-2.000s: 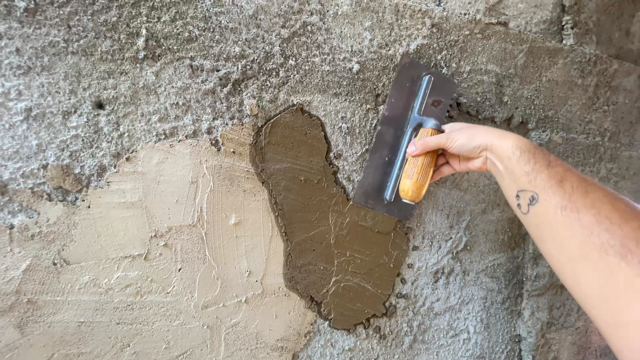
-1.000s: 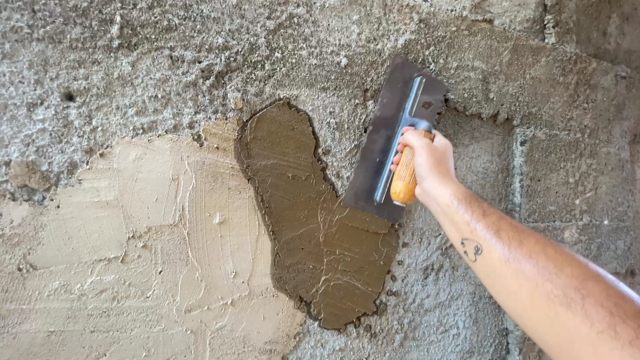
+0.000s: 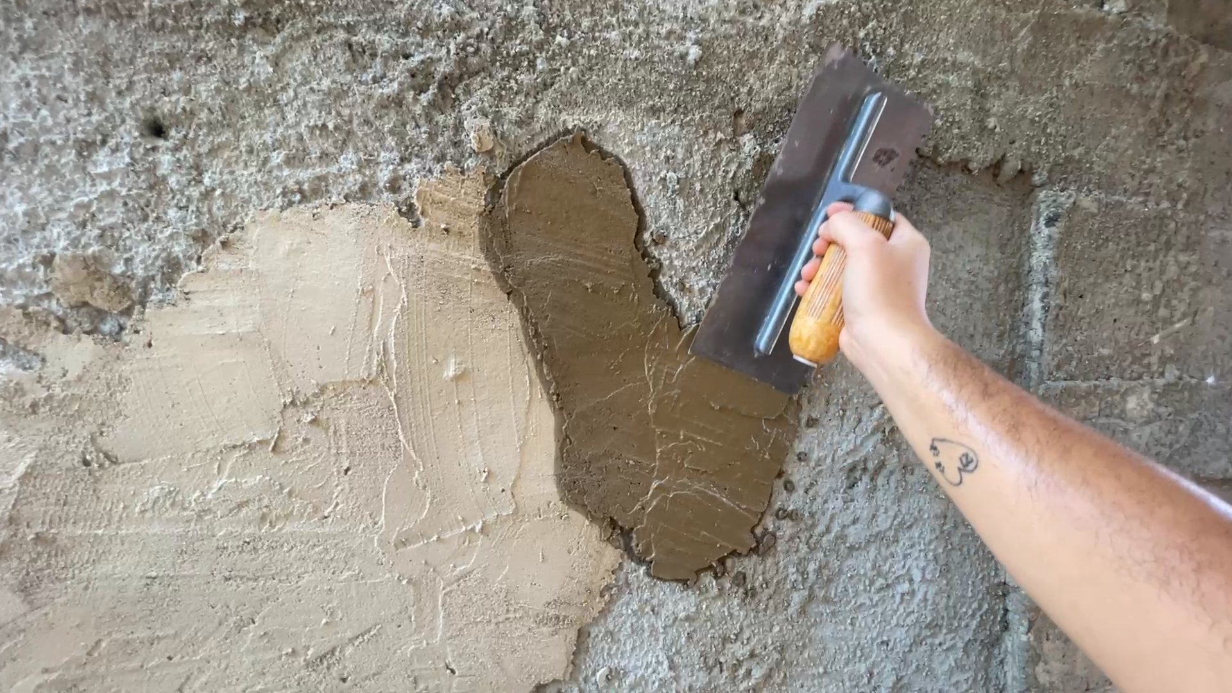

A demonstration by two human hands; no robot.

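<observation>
My right hand (image 3: 881, 269) is closed around the wooden handle of a rectangular steel plastering trowel (image 3: 784, 226). The blade leans, its top end toward the right, and its lower end overlaps the upper right part of a patch of wet brown plaster (image 3: 597, 318). That patch is roughly V-shaped, with ragged edges and fine ridges across its surface. Pale, drier plaster (image 3: 318, 462) borders it on the left. Whether the whole blade touches the wall cannot be told. My left hand is out of view.
Rough grey wall (image 3: 337, 106) surrounds the plaster above and below right. On the right, masonry blocks (image 3: 1136, 289) show with a pale mortar joint (image 3: 1041, 289) between them. A small dark hole (image 3: 152, 125) sits at the upper left.
My hand has shifted its grip on the trowel handle, and the forearm's angle has changed since the earliest frame. The trowel stays over the upper right part of the wet patch.
</observation>
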